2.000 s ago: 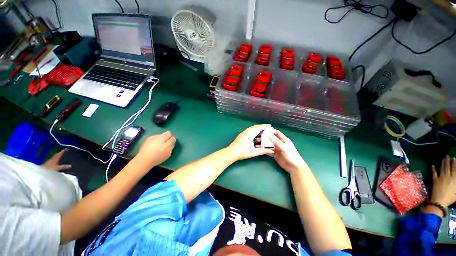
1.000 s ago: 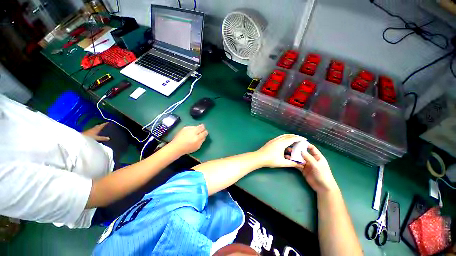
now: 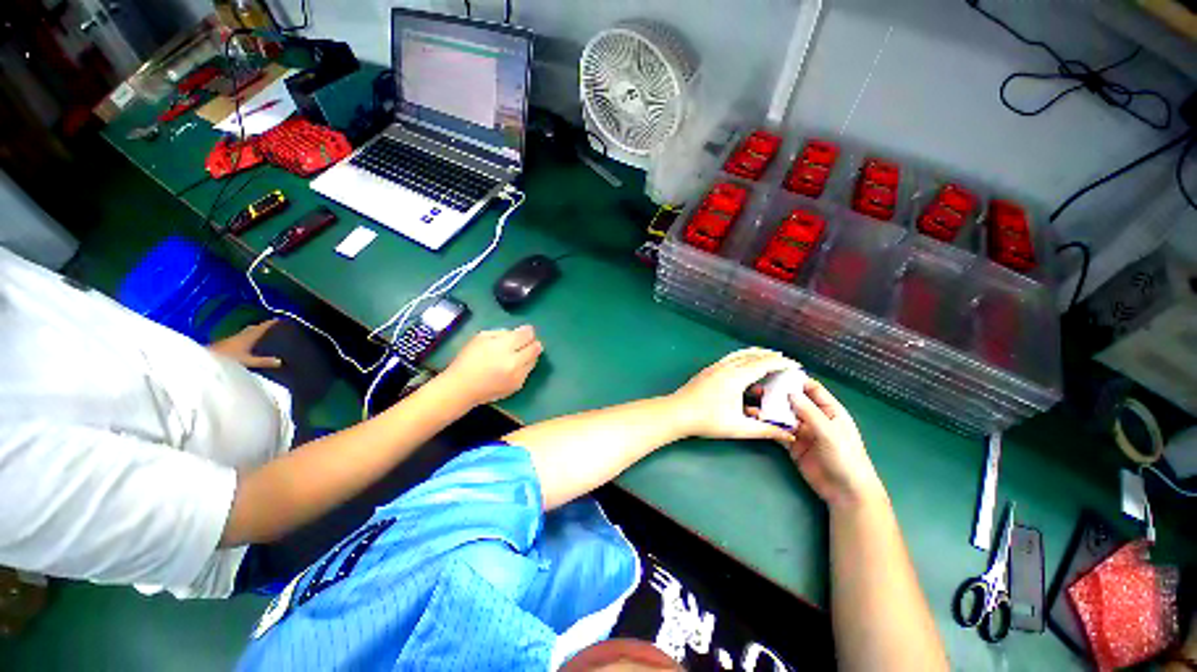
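A small white-labelled phone battery (image 3: pixel 784 395) with a dark or blue lower edge is held above the green mat near the bench's front edge. My left hand (image 3: pixel 730 397) is curled around its left side, with something dark showing between the fingers and the battery. My right hand (image 3: pixel 830 440) grips its right side with thumb and fingers. The two hands meet at the battery. My fingers hide part of it, and the dark part is too small to make out.
Stacked clear trays (image 3: pixel 853 328) with red pieces stand behind my hands. Scissors (image 3: pixel 994 584), a pale strip (image 3: pixel 987 492) and a red bubble-wrap pouch (image 3: pixel 1125 604) lie right. A mouse (image 3: pixel 526 280), a cabled keypad phone (image 3: pixel 431 328), a laptop (image 3: pixel 427 184) and a person's forearm (image 3: pixel 355 440) are left.
The view has turned to the left since two seconds ago, so everything sits further right and the neighbour shows more. Both my hands still hold the battery, which is tilted slightly differently.
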